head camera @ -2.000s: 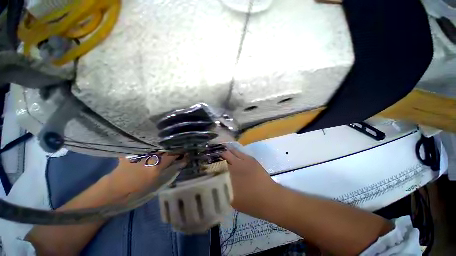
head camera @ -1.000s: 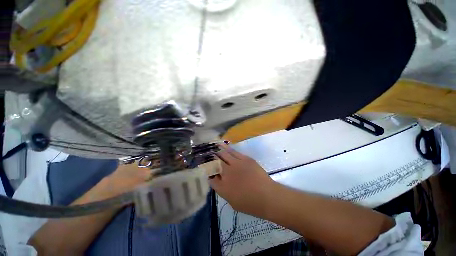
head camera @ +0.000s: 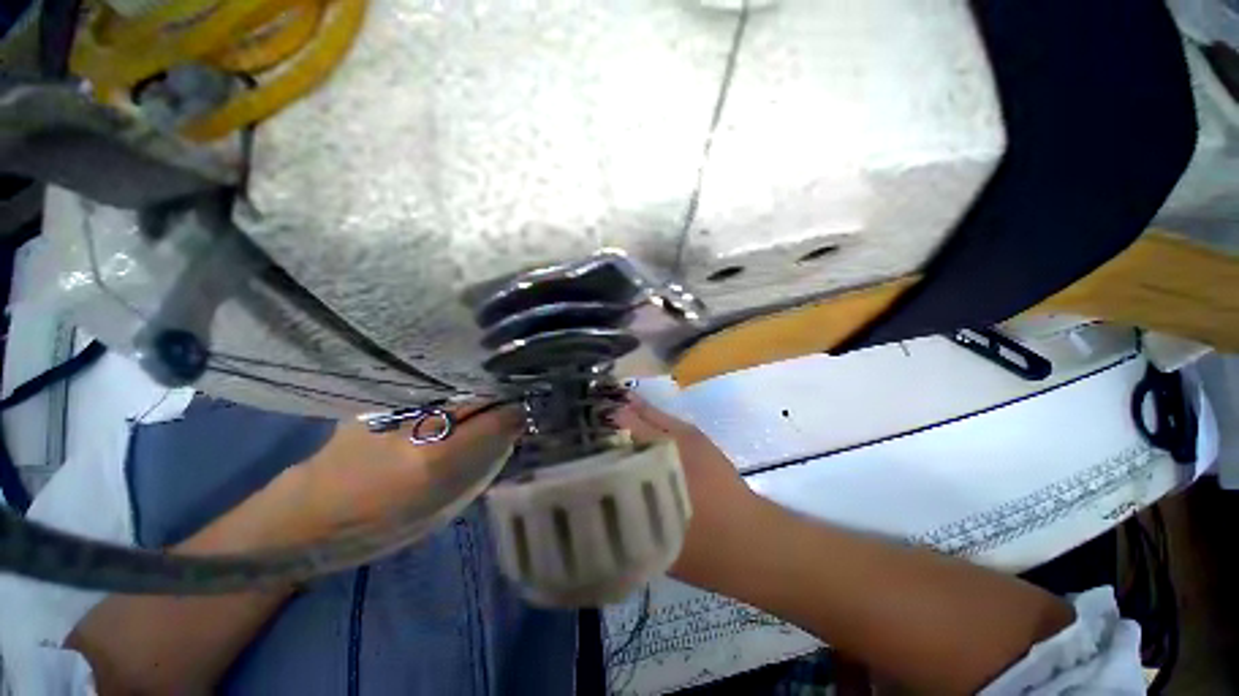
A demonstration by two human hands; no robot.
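Note:
A grey-blue garment piece with seam lines lies on the table and hangs toward me, under my left forearm. My left hand is on the cloth at the needle area, partly hidden by the tension knob and a grey cable. My right hand is at the right side of the needle area, its fingertips hidden behind the knob. The ribbed cream tension knob with its discs and spring stands large in front. The needle and presser foot are hidden, and I cannot tell how the fingers hold the cloth.
The cream machine head fills the top. A dark fabric band drapes over its arm, above a yellow-orange strip. Yellow bands loop a post. Black snips and black scissors handles lie right on the white table.
The view shifted left, then back right, so the machine head and knob moved across the picture. The right hand's fingers showed more clearly a second ago. Both hands stay near the needle area.

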